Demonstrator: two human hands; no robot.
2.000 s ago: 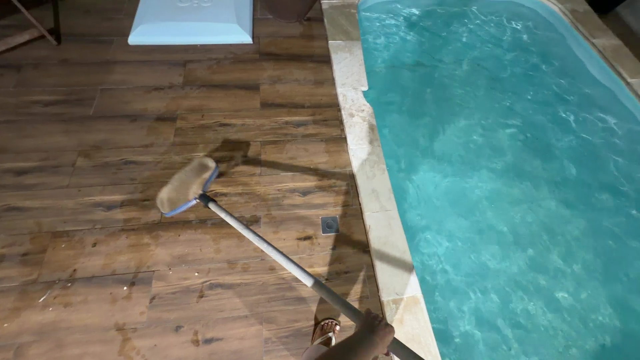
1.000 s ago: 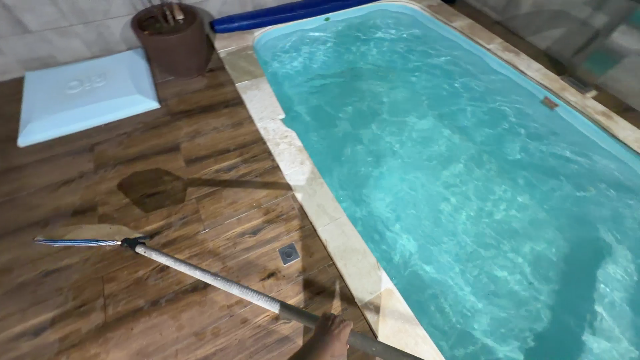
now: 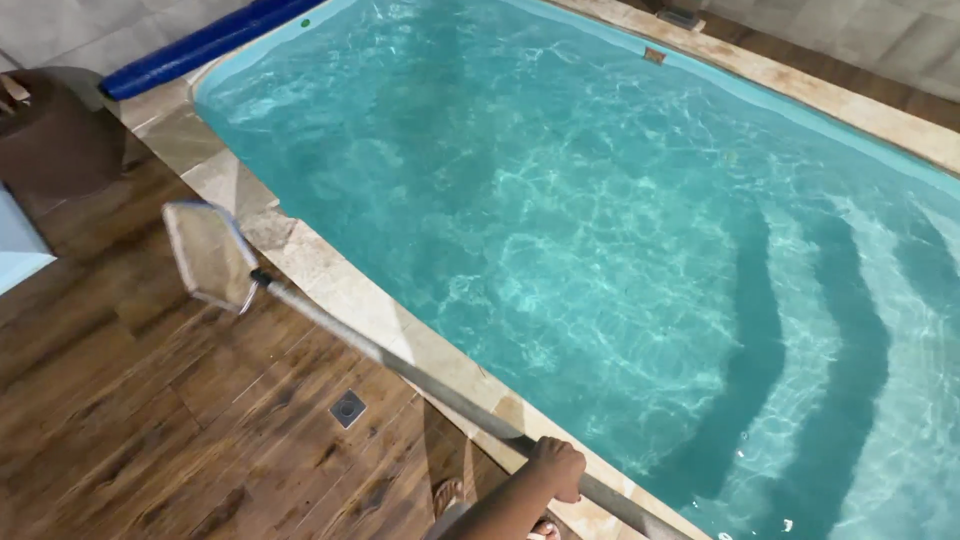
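My left hand [image 3: 556, 469] grips the grey pole [image 3: 457, 405] of a pool leaf skimmer, low in the view. From the hand the pole slants up and left across the stone edge. At its far end the skimmer net [image 3: 212, 255], pale mesh in a light frame, hangs over the wood-look floor beside the coping and is slightly blurred. The pole's near end leaves the view at the bottom right. My right hand is out of view.
The pool [image 3: 525, 225] fills the middle and right, with curved steps under water. Stone coping [image 3: 337, 277] borders it. A floor drain [image 3: 348, 409], a brown planter [image 3: 60, 135], a rolled blue cover [image 3: 210, 45] and a light-blue panel [image 3: 19, 244] are around it. My sandalled feet are below.
The skimmer net has swung from over the floor at the left towards the pool edge, with my left hand still on the pole. The view has turned towards the pool.
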